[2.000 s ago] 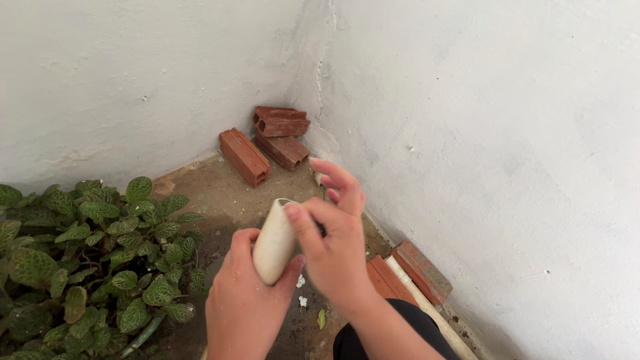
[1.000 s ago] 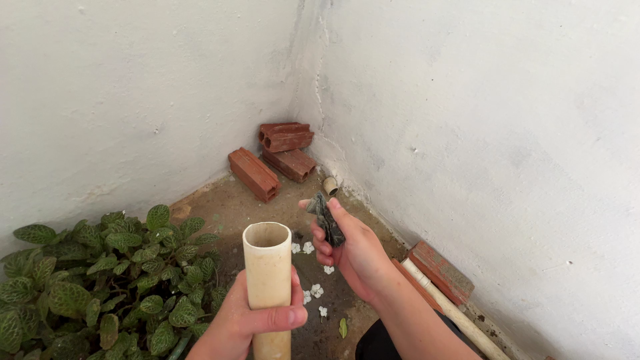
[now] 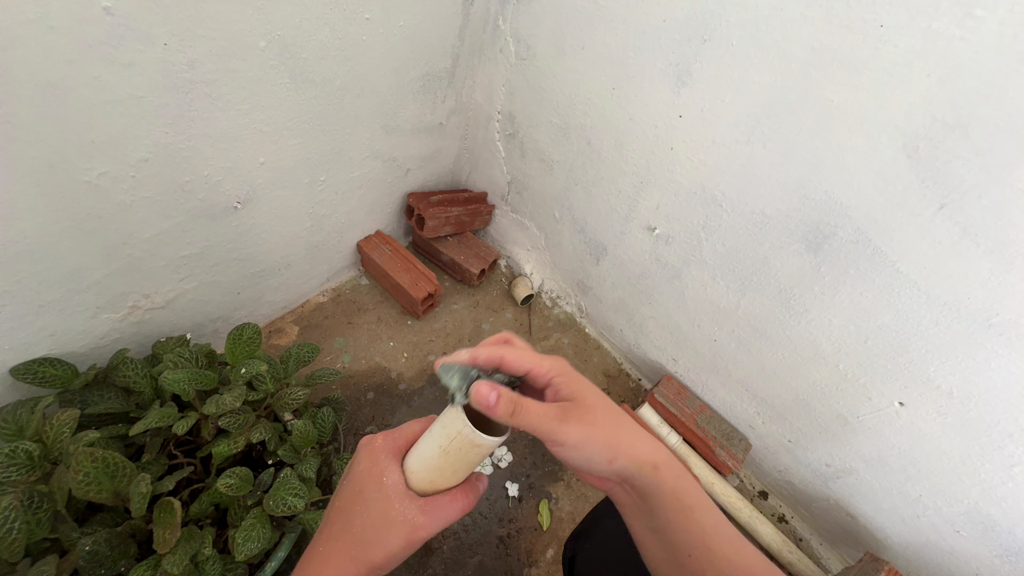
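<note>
A short length of off-white plastic pipe [image 3: 450, 456] is gripped in my left hand [image 3: 392, 488], its open end tilted up and to the right. My right hand [image 3: 544, 400] pinches a crumpled dark grey-green piece, perhaps sandpaper or cloth [image 3: 462, 381], between thumb and fingers at the upper rim of the pipe. The fingertips on its far side are blurred. The part of the pipe under my left palm is hidden.
Hollow red clay bricks [image 3: 400, 272] lie in the corner by a pipe stub [image 3: 522, 290]. Leafy plants [image 3: 192, 432] fill the lower left. Along the right wall are a long pipe [image 3: 744, 504] and a brick [image 3: 700, 420]. White flowers [image 3: 512, 488] lie on the floor.
My right hand, apart from the pipe one second ago with the crumpled piece in it, is now at the pipe's rim. The pipe has gone from nearly upright to tilted.
</note>
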